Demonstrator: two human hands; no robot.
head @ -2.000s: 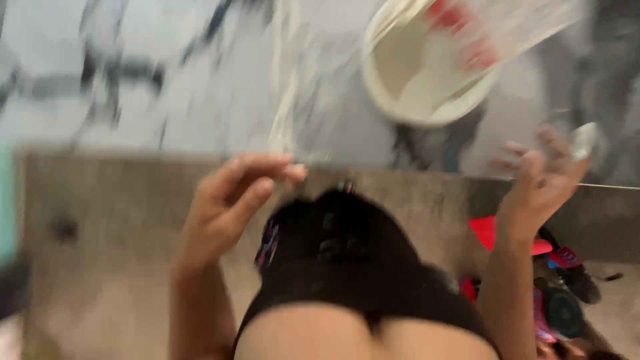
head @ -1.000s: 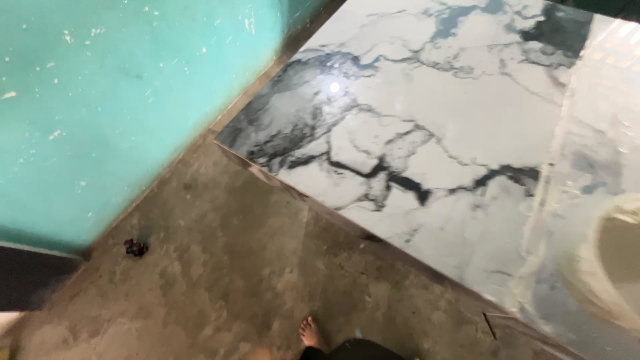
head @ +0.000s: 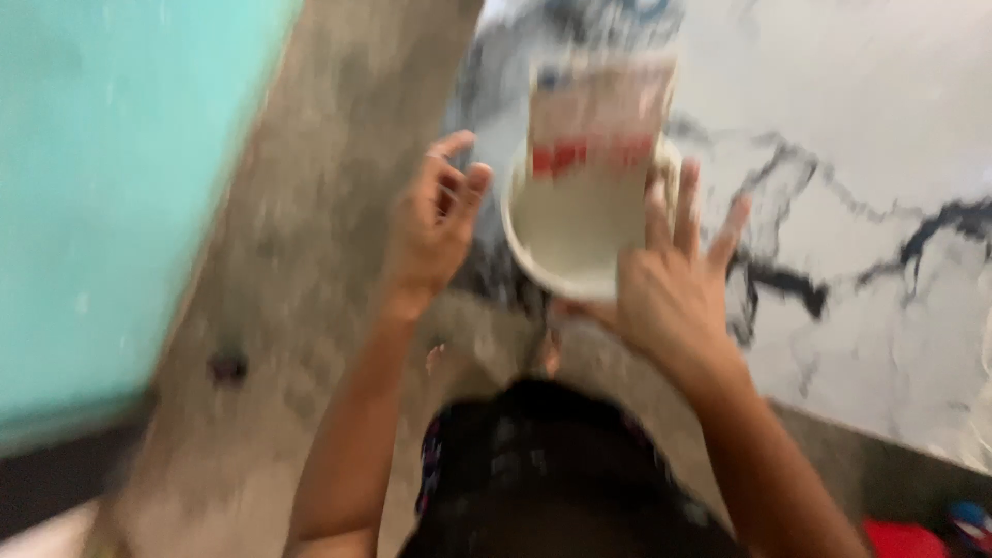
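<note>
A round white tub (head: 573, 288) stands near the corner of a marble-patterned tabletop (head: 868, 325), pale matter inside it. From the tub rises a flat, translucent piece with a red band (head: 597, 116), blurred; its material cannot be told. My right hand (head: 674, 287) is at the tub's near right rim, fingers spread, nothing gripped in it. My left hand (head: 438, 217) hovers left of the tub, over the table's edge, with its fingers curled apart and nothing held.
A turquoise surface (head: 116, 170) fills the upper left, beside the brown floor (head: 302, 232). A small dark object (head: 228, 367) lies on the floor. Red and blue things (head: 907, 536) are at the lower right. My feet show below the table edge.
The view has swung strongly. The tub, at the right edge of the view one second ago, is now near the middle beside the table's corner. Both hands are in view again.
</note>
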